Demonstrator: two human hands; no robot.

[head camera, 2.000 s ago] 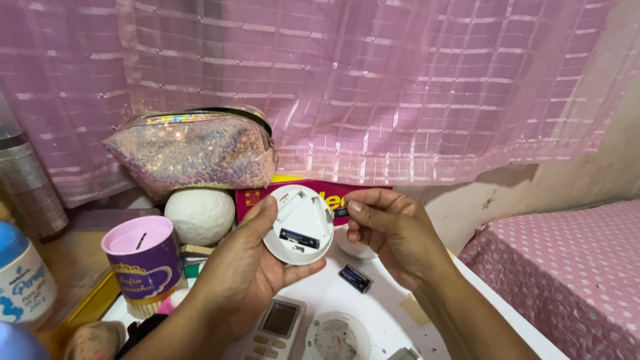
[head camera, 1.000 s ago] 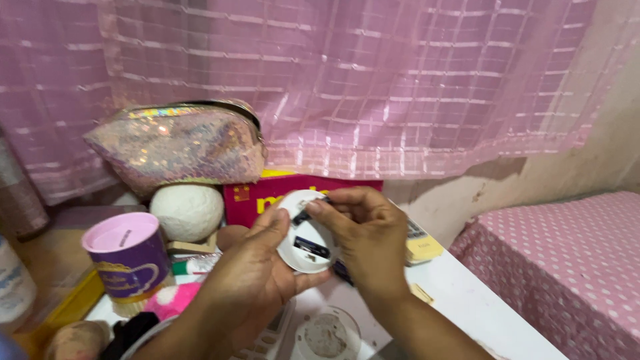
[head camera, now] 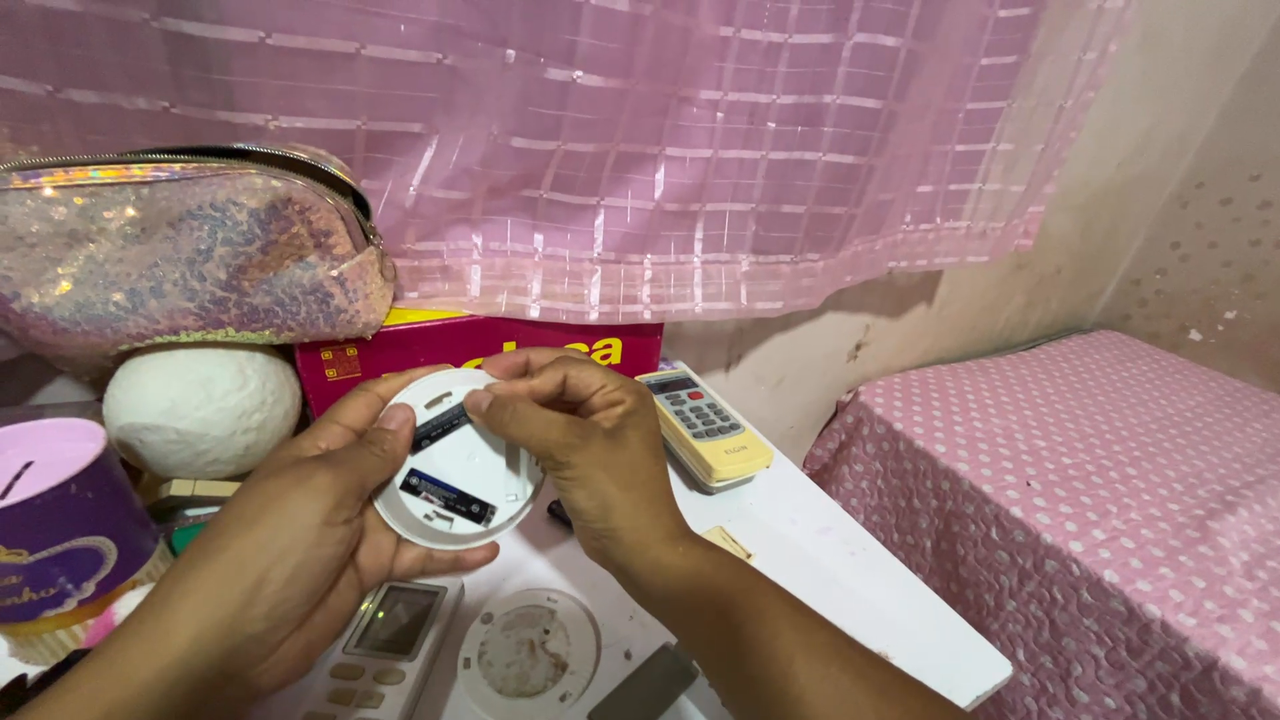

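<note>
My left hand [head camera: 330, 490] grips a round white plastic battery housing [head camera: 475, 450] by its left edge and from below. One black battery [head camera: 447, 497] lies in the lower slot. A second black battery [head camera: 440, 428] sits at the upper left of the housing, and the fingertips of my right hand [head camera: 590, 450] press on its right end. Part of another dark, battery-like object [head camera: 559, 513] shows on the table behind my right hand. A round white cover or base [head camera: 529, 655], stained in the middle, lies on the table below the housing.
A white remote control [head camera: 385, 645] and a grey plastic cover [head camera: 645, 685] lie near the front. Behind are a yellowish remote [head camera: 708, 425], a magenta box [head camera: 480, 350], a white ball [head camera: 200, 410] and a sequined pouch [head camera: 190, 250]. A purple coin tin [head camera: 70, 510] stands at left; a pink-covered bed [head camera: 1080, 480] is at right.
Two seconds ago my right hand held a battery beside the housing, with one battery inside; now a second battery lies at the housing's upper left under my right fingertips.
</note>
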